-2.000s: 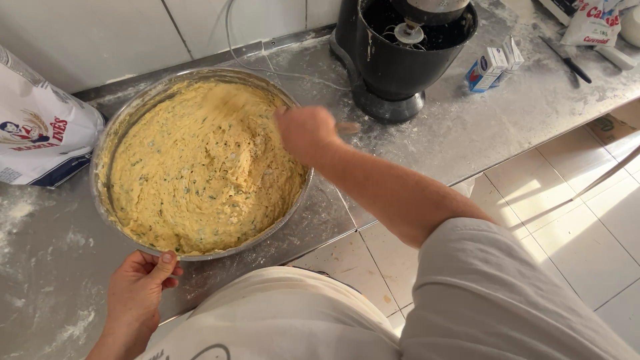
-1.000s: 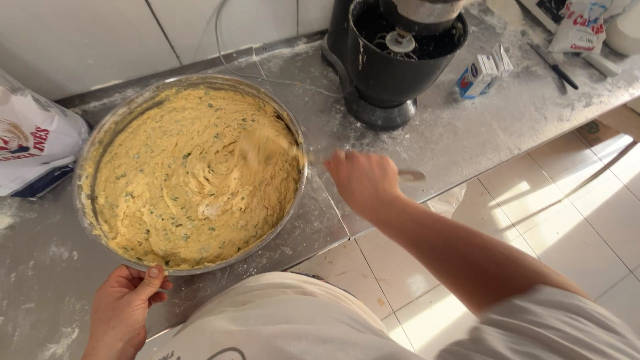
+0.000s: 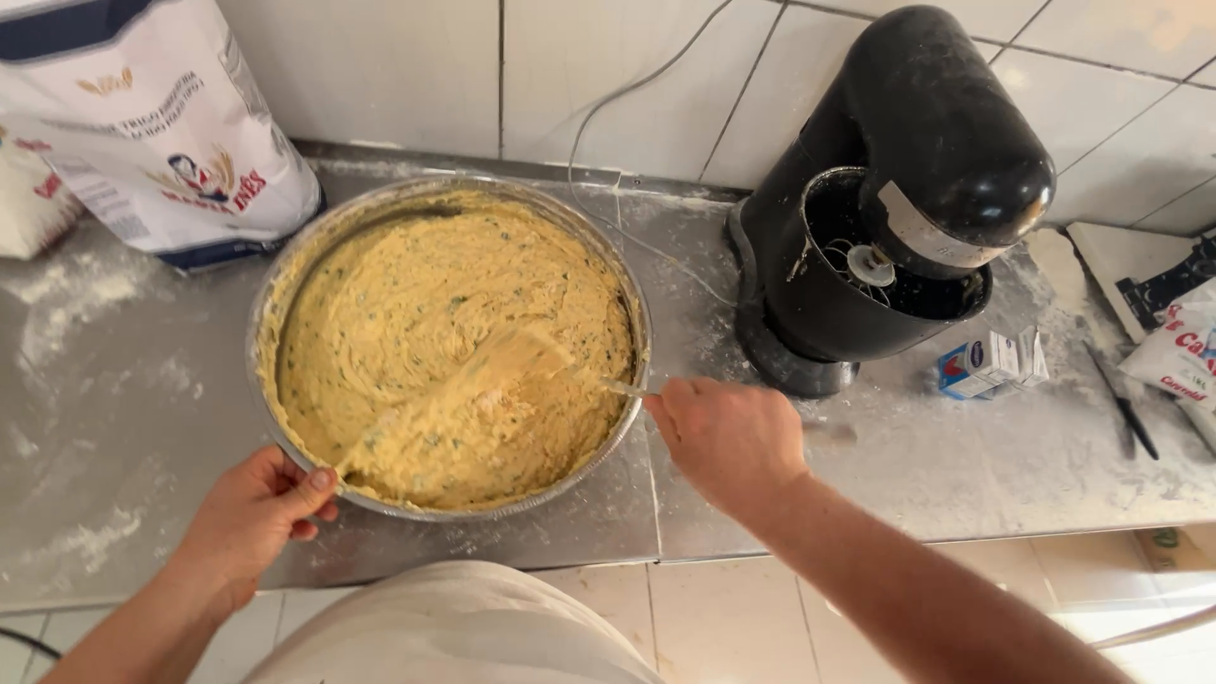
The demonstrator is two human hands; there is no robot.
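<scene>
A wide round metal bowl (image 3: 641, 332) holds thick yellow dough (image 3: 427, 304) flecked with green. My left hand (image 3: 256, 508) grips the bowl's rim at its near left edge, thumb on top. At the bowl's right rim, my right hand (image 3: 731, 437) is closed around the handle of a spatula or spoon (image 3: 617, 386). The tool's coated head lies in the dough, blurred, and its exact shape cannot be told. Part of the handle is hidden in my fist.
A black stand mixer (image 3: 950, 123) with its bowl and whisk stands right of the metal bowl, with a small carton (image 3: 978, 366) near it. Farther right lie a knife (image 3: 1126, 408) and a plastic bag (image 3: 1183, 351). A large flour bag (image 3: 180, 133) stands left. A cord (image 3: 575, 142) runs behind.
The spatula or spoon has moved through the dough, and a fold of dough now rises near the bowl's front. My left hand stays on the rim. The view has shifted.
</scene>
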